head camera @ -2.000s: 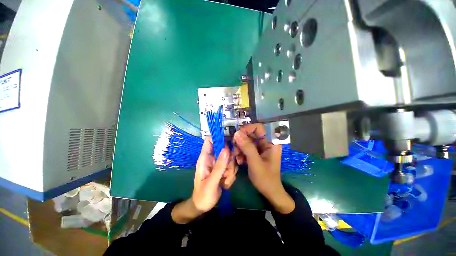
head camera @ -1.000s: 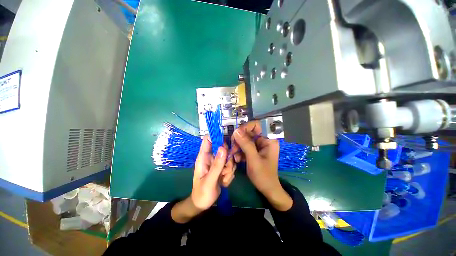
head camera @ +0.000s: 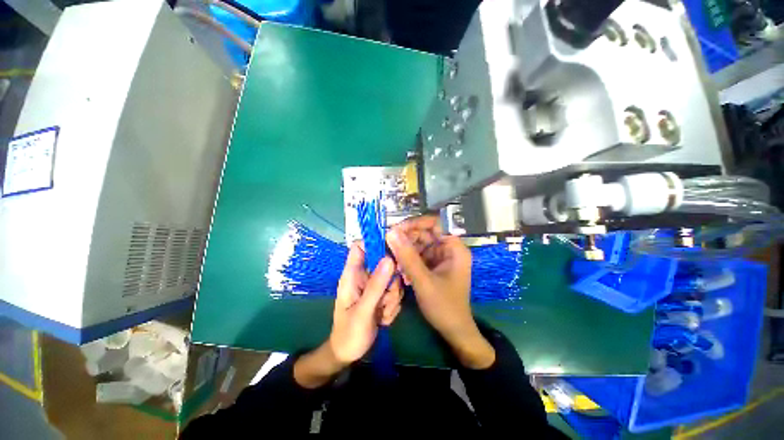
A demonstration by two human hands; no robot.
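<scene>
My left hand (head camera: 357, 301) holds an upright bunch of blue lead wires (head camera: 373, 230), tips pointing away from me. My right hand (head camera: 436, 279) is beside it, thumb and index fingertips pinched together near the bunch; a bit of blue wire shows by the fingers. The silvery work fixture (head camera: 361, 182) lies just beyond both hands, with a brass-coloured block (head camera: 412, 180) at its right side. A broad wire pile (head camera: 316, 262) lies across the green mat behind the hands, pale tips splayed at left.
The grey machine head (head camera: 533, 112) overhangs at right, with clear tubing (head camera: 722, 202). A small blue bin (head camera: 632, 279) and a large blue tote (head camera: 731, 352) are at right. An off-white unit (head camera: 112, 172) stands left, above a cardboard box (head camera: 77, 404) of whitish pieces.
The view has shifted, showing more of the machine head's top and tubing. My right fingertips have moved left, closer to the bunch. The single wire upright above them one second ago no longer shows there.
</scene>
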